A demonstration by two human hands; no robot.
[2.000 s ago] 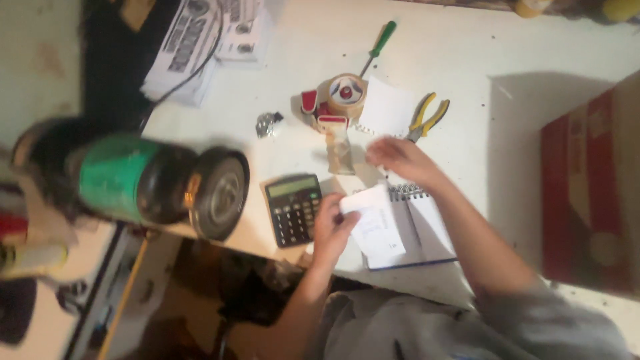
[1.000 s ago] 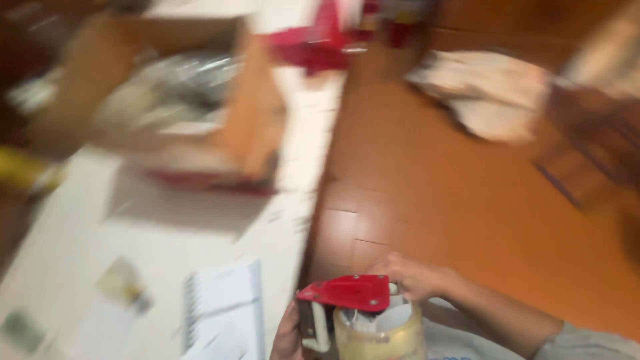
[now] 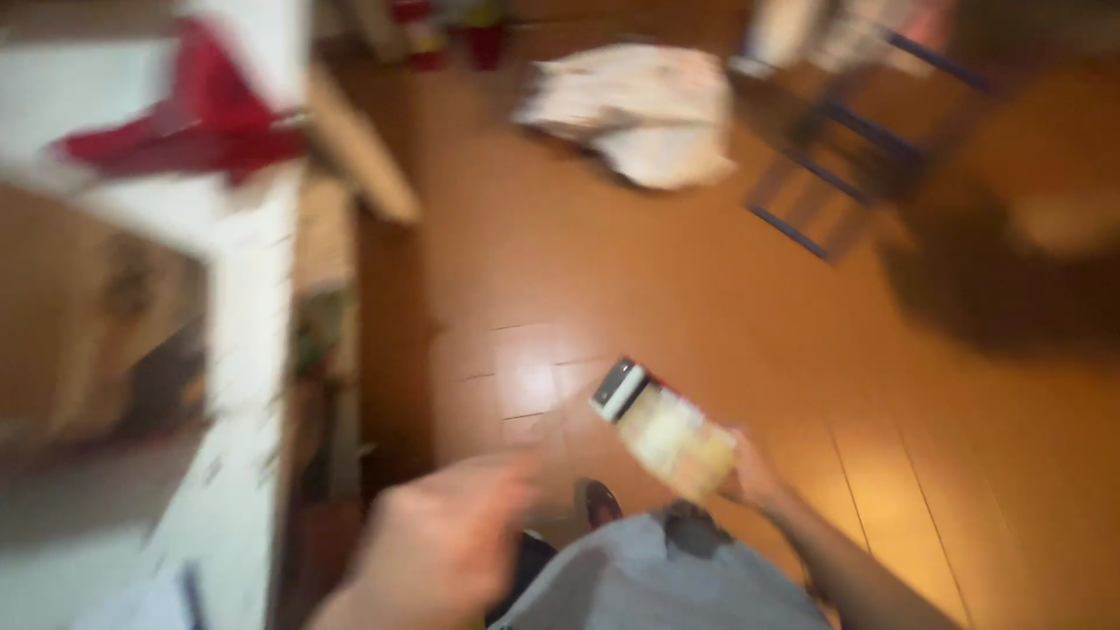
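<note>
My right hand (image 3: 748, 468) grips a tape dispenser (image 3: 674, 437) with a wide roll of clear or tan packing tape, held over the floor in front of my body. The dispenser's dark and white cutting end points up and left. My left hand (image 3: 446, 525), strongly blurred, is raised to the left of the dispenser, apart from it; its fingers cannot be made out well, and nothing plain shows in it. A piece of the notebook (image 3: 140, 604) shows at the bottom left on the white table.
The white table (image 3: 249, 324) runs along the left, with a red cloth or plastic thing (image 3: 201, 122) and an open cardboard box (image 3: 87, 306) on it. A pale crumpled sack (image 3: 639, 114) lies on the tiled floor (image 3: 542, 262). A blue-barred rack (image 3: 840, 166) stands at the upper right.
The tape dispenser, on the table two seconds ago and near both hands one second ago, is now in my right hand alone. My left hand has come away from it. The view has swung right.
</note>
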